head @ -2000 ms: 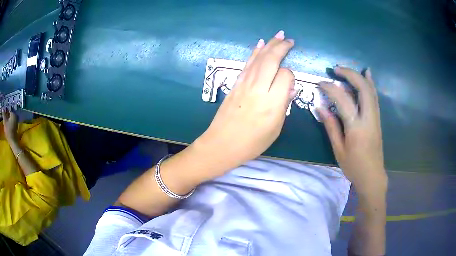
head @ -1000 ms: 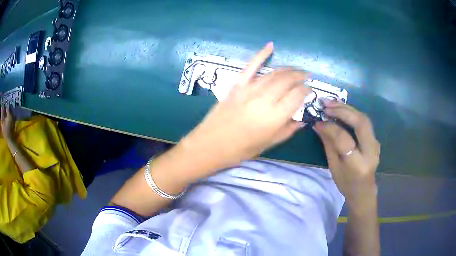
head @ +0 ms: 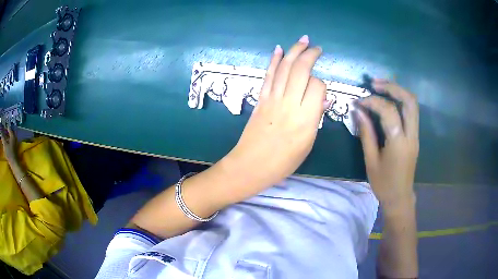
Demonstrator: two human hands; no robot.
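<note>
A white four-up strip (head: 235, 87) with black outlines lies on the green bench in front of me, straight edge away from me, scalloped edge towards me. My left hand (head: 289, 103) lies across its middle and holds it, fingers stretched past the far edge and thumb tip near the third and fourth units. It hides part of the strip. My right hand (head: 390, 128) is at the strip's right end, blurred, fingers curved and apart. Nothing shows in it. Its fingertips are beside or on the end; contact is unclear.
A dark strip with four round units (head: 56, 71) lies at the left on the green bench (head: 131, 103). A black slab with a white patch (head: 33, 76) is beside it. Farther left are another strip (head: 11, 115) and a neighbour's hand and yellow clothing (head: 38, 201).
The small dark part seen at my right fingertips a second ago no longer shows. My right fingers have spread and risen. My left fingers have straightened. The strip has shifted slightly left.
</note>
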